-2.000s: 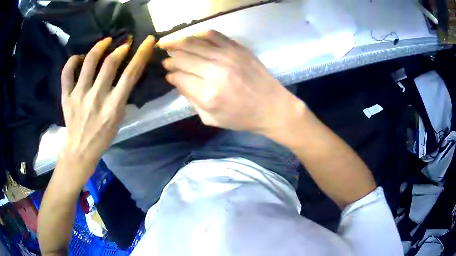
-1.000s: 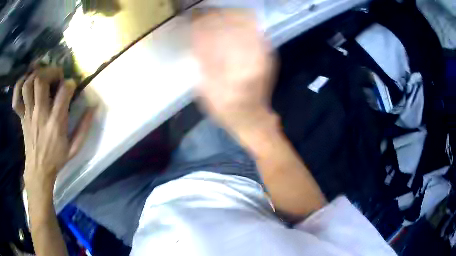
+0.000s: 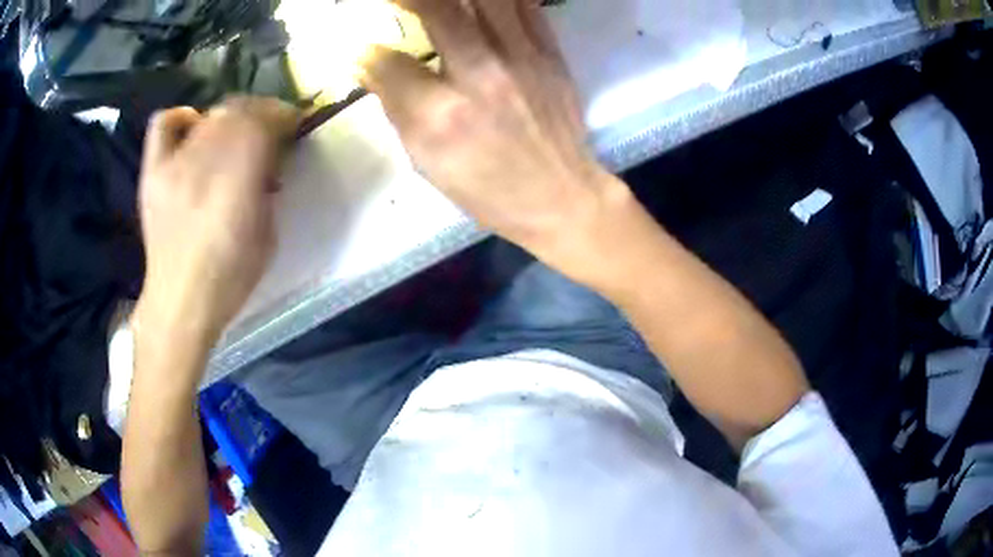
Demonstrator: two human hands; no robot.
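Note:
My left hand point(image 3: 212, 201) is blurred, with its fingers curled at the near left of the sewing machine point(image 3: 163, 54); what they hold cannot be told. My right hand point(image 3: 495, 131) reaches over the yellowish machine plate point(image 3: 332, 38), its thumb and fingers bent near the plate's front edge. Its fingertips are partly cut off or hidden, so a grip cannot be told. The black garment cloth point(image 3: 49, 218) lies left of my left hand and hangs off the table. A dark gap runs along the plate's edge between my hands.
The white table point(image 3: 327, 218) has a ruler-like front edge. A white scrap point(image 3: 702, 54) and a dark thread curl point(image 3: 800, 38) lie at right. Below the table are a blue basket point(image 3: 237, 430) at left and black and white fabric pieces point(image 3: 956, 386) at right.
Both hands were on black cloth two seconds ago; that cloth no longer covers the table between them. My left fingers have curled since. The right hand, blurred one second ago, is now over the plate.

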